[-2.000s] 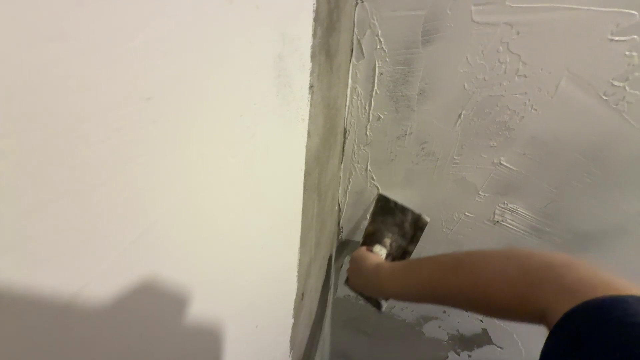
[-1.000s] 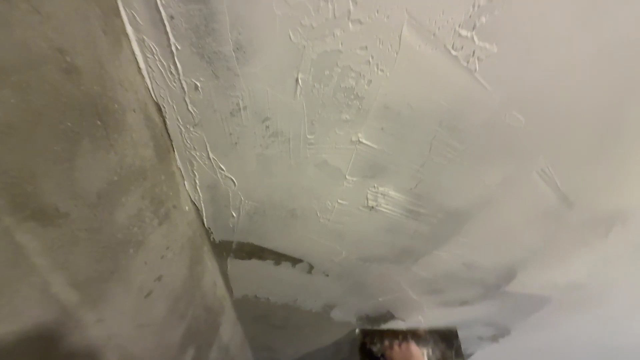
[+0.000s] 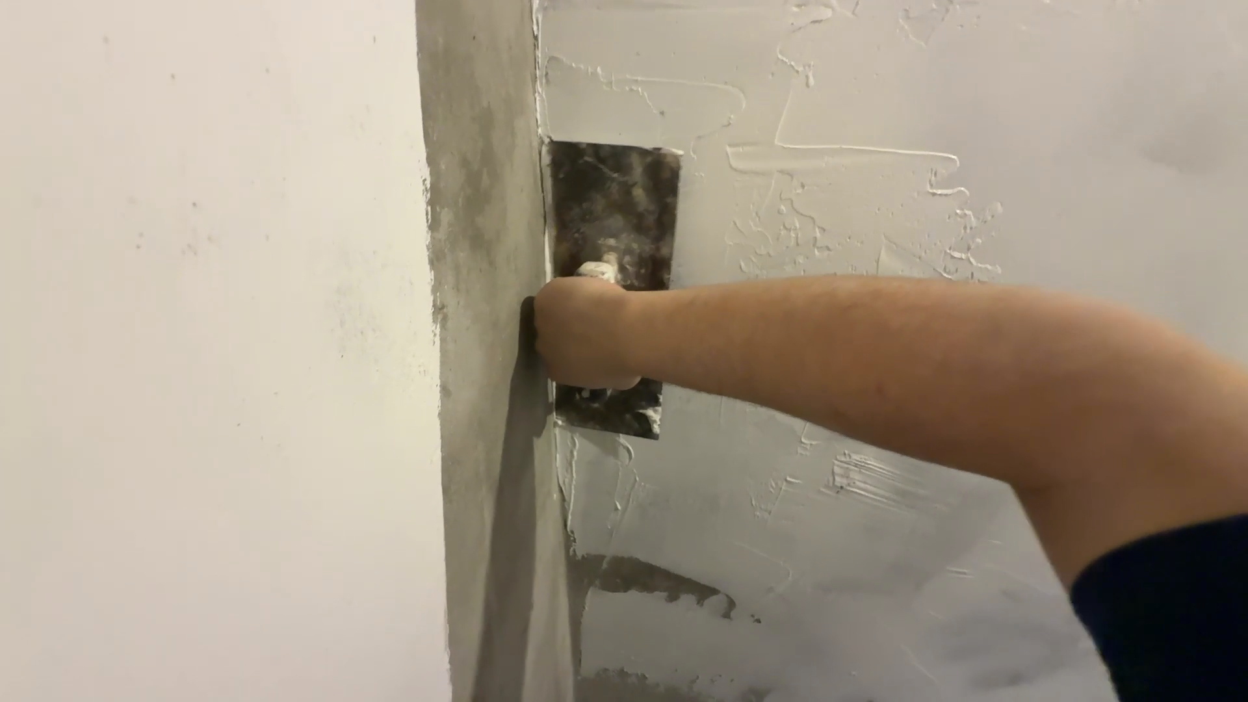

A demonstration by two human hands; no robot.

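From the right edge my right arm reaches across the view, and my right hand (image 3: 587, 333) is closed around the handle of a rectangular plastering trowel (image 3: 614, 205). The trowel's dark, smeared metal plate stands nearly upright against the wall, its left edge along the inside corner. Around it, the wall is coated with wet pale plaster (image 3: 838, 205), with ridges and drag marks. Below the trowel a darker uncoated patch (image 3: 653, 577) shows. The palm side of my hand is hidden. My left hand is out of view.
Left of the corner runs a narrow strip of bare grey wall (image 3: 487, 244), bordered by a smooth white surface (image 3: 214, 351) that fills the left side. A shadow of the arm falls on the grey strip. More bare grey shows at the bottom, beside the corner.
The trowel, at the bottom of the view a second ago, is now higher on the wall and against the corner, still in my right hand. The view has swung considerably.
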